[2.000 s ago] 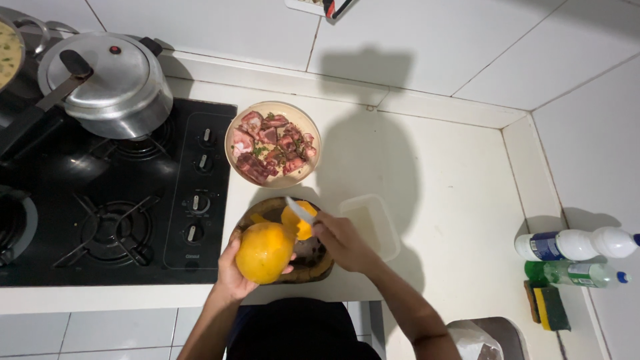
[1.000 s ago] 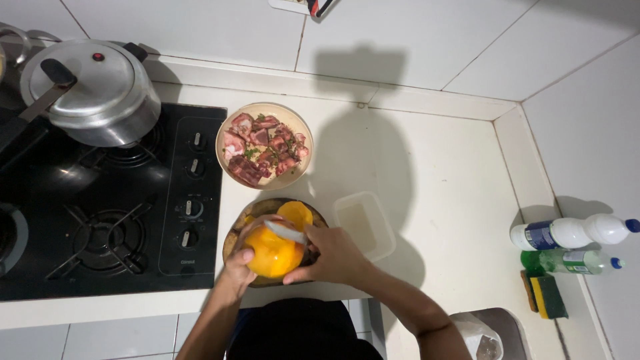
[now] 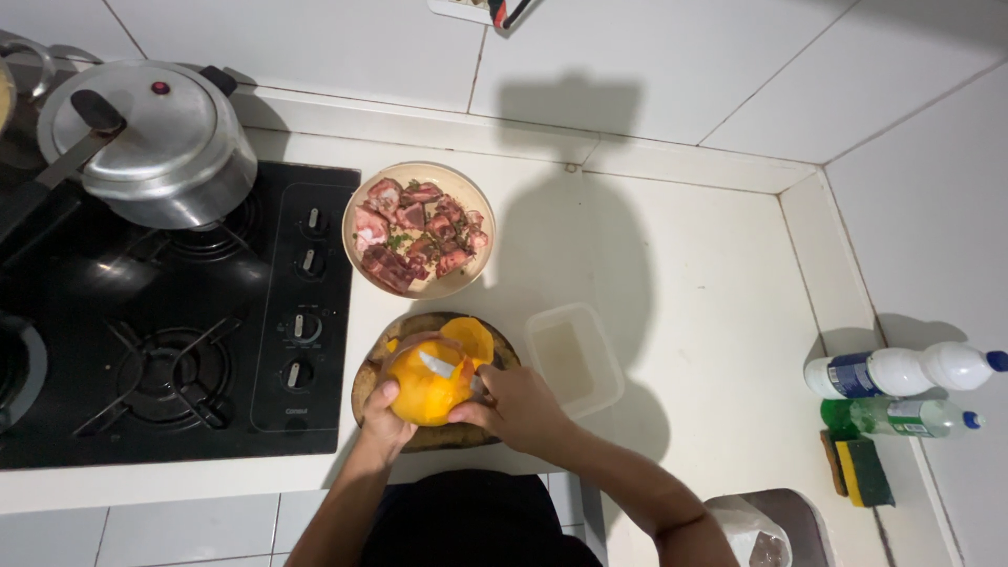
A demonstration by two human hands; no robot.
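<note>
A round orange-yellow fruit or squash (image 3: 425, 398), whose exact kind I cannot tell, is held over a round wooden board (image 3: 374, 370). My left hand (image 3: 386, 417) grips it from the left. In my right hand (image 3: 516, 409) is a knife, its blade (image 3: 435, 363) lying against the upper side of the orange piece; the handle is mostly hidden by the fingers. A cut orange slice (image 3: 470, 339) sits on the board just behind. Farther back stands a round dish (image 3: 487, 272) of raw meat chunks (image 3: 411, 216) with green herbs. Right of the board is a translucent plastic container (image 3: 606, 378).
At left, a black gas cooktop (image 3: 236, 441) bears a metal pressure cooker (image 3: 169, 150). On the right lie a white bottle (image 3: 890, 372), a green-tinted bottle (image 3: 906, 417) and sponges (image 3: 865, 472). A sink (image 3: 807, 512) with a plastic bag (image 3: 752, 535) is at lower right.
Two seconds ago the knife was behind the orange piece, near the slice; now its blade is against the piece. My right hand has come in close to the piece's right side.
</note>
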